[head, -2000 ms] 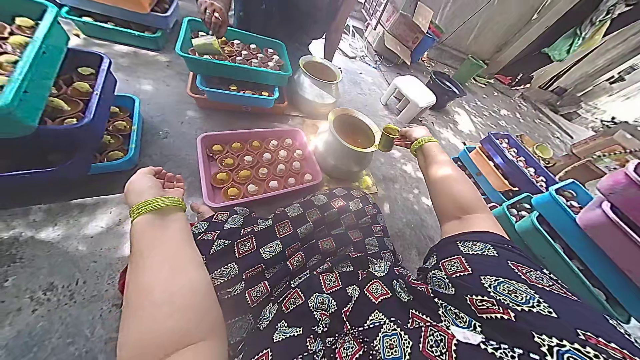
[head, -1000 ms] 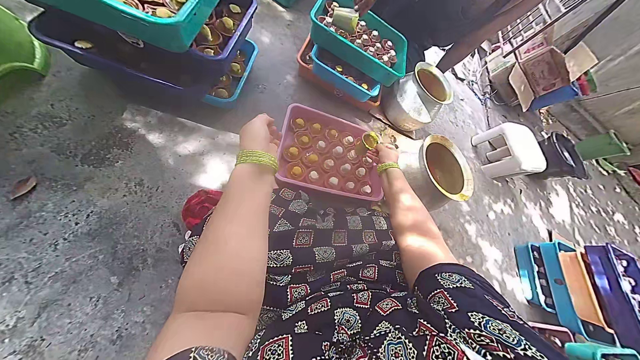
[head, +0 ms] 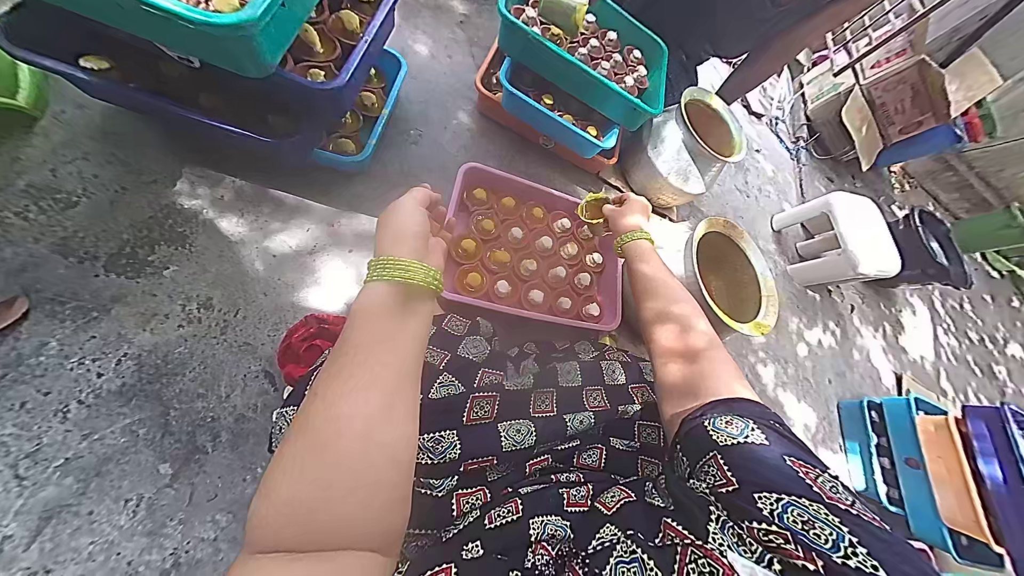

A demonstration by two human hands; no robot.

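A pink plastic tray (head: 532, 314) lies in front of me with rows of small clay cups; some hold yellow liquid (head: 474, 280), others show whitish tips (head: 535, 297). My right hand (head: 628, 212) grips a small cup coated in yellow (head: 593, 208) over the tray's upper right corner. At the tray's left edge is my left hand (head: 414, 228), its fingers partly curled; whether they touch the rim is hard to tell. A metal pot (head: 728, 276) of brownish-yellow liquid stands right of the tray, and a second metal pot (head: 664, 160) stands behind it.
Stacked trays of cups stand at the upper left (head: 200, 104) and behind the pink tray (head: 592, 76). A white plastic stool (head: 848, 236) and a black tub (head: 932, 248) are at right. More trays (head: 912, 456) stand lower right. A person in dark clothing (head: 680, 32) is behind the pots.
My right hand has moved with the small cup from beside the near pot to over the pink tray. My left hand is now closer to the tray's left edge. The view has swung left.
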